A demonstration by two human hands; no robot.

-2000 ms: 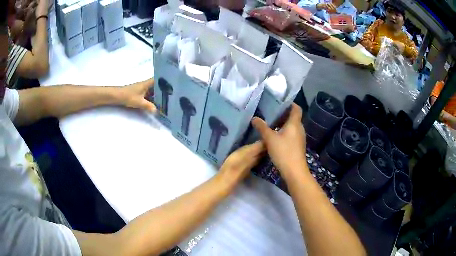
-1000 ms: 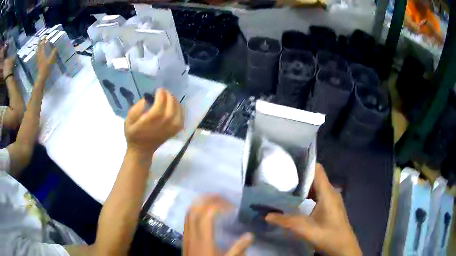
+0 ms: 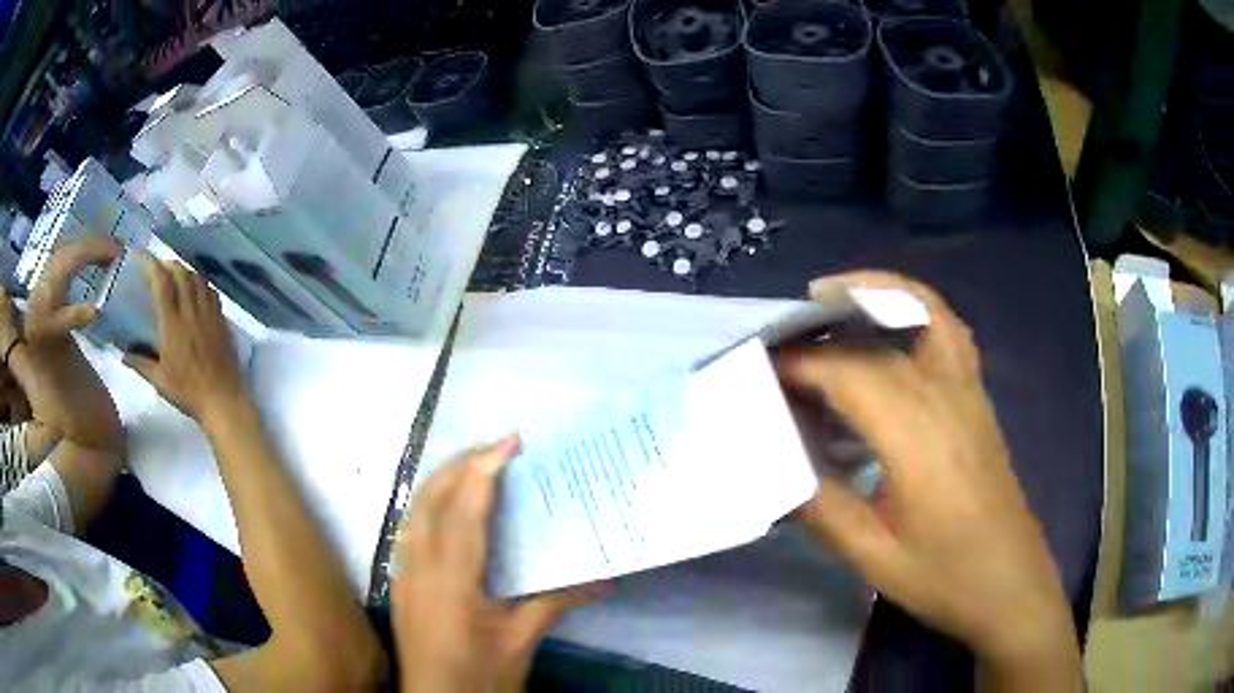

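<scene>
A pale retail box (image 3: 650, 467) is tilted on its side over the white work mat, with a face of small printed lines turned up. Its open end and loose flap point right. My left hand (image 3: 467, 569) holds the closed left end, thumb on the printed face. My right hand (image 3: 934, 460) is at the open end, with fingers against the flap and thumb at the lower edge. The fingers partly hide the opening, so the contents cannot be made out.
Upright boxes (image 3: 291, 217) stand at left, beside another person's hand (image 3: 196, 332) and arm. Dark stacked cups (image 3: 812, 95) stand at the back. A pile of small black and white pieces (image 3: 677, 203) lies before them. A box with a fan picture (image 3: 1191, 447) is at right.
The box has been tipped from upright, with white wrapping showing, onto its side. My left hand has taken hold of its closed end, and my right hand has moved to the open end.
</scene>
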